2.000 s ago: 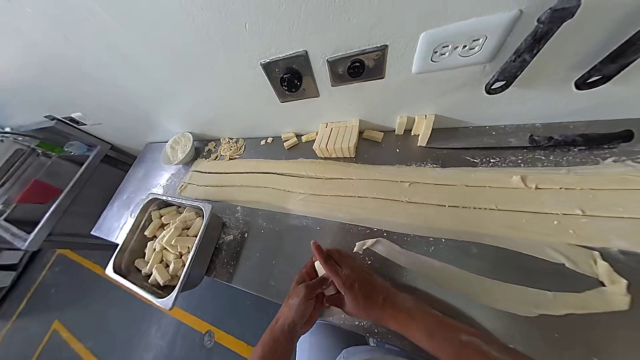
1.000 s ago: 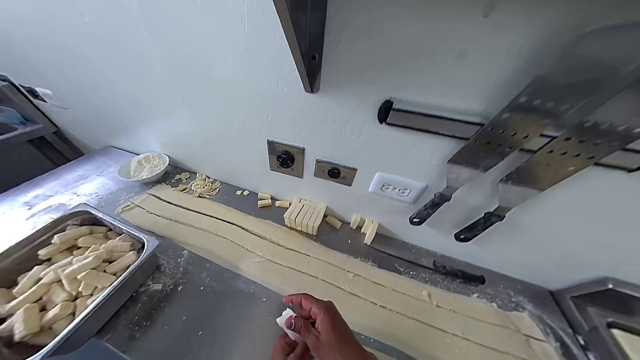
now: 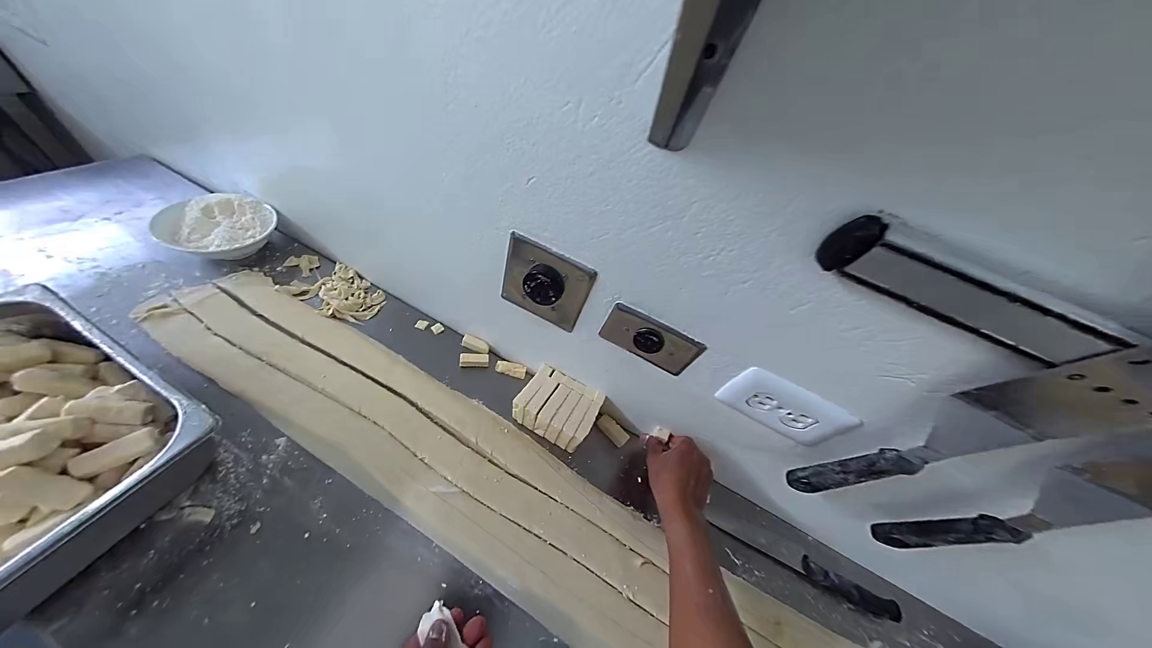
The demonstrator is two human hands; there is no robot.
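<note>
My right hand (image 3: 679, 475) reaches over the dough and closes on pale sticks (image 3: 660, 435), likely cheese, near the wall. Just left of it stands a block of similar sliced sticks (image 3: 558, 407), with a few loose sticks (image 3: 474, 360) beyond. At the bottom edge, my left hand (image 3: 450, 630) is partly cut off by the frame and holds a small white piece of dough (image 3: 438, 621). Between the hands runs a long sheet of dough (image 3: 387, 405), cut lengthwise into strips. A metal pan (image 3: 193, 432) of dough-wrapped sticks (image 3: 108, 411) sits at the left.
A white bowl of flour (image 3: 216, 225) and dough scraps (image 3: 346, 292) lie at the back left. A black-handled knife (image 3: 850, 589) rests near the wall. Outlets (image 3: 787, 407) and spatulas (image 3: 855, 470) are on the wall, with a metal bracket (image 3: 702, 72) overhead.
My right hand has moved away from my left, across the dough to the pale sticks by the wall. My left hand still holds the white piece. The view has swung considerably.
</note>
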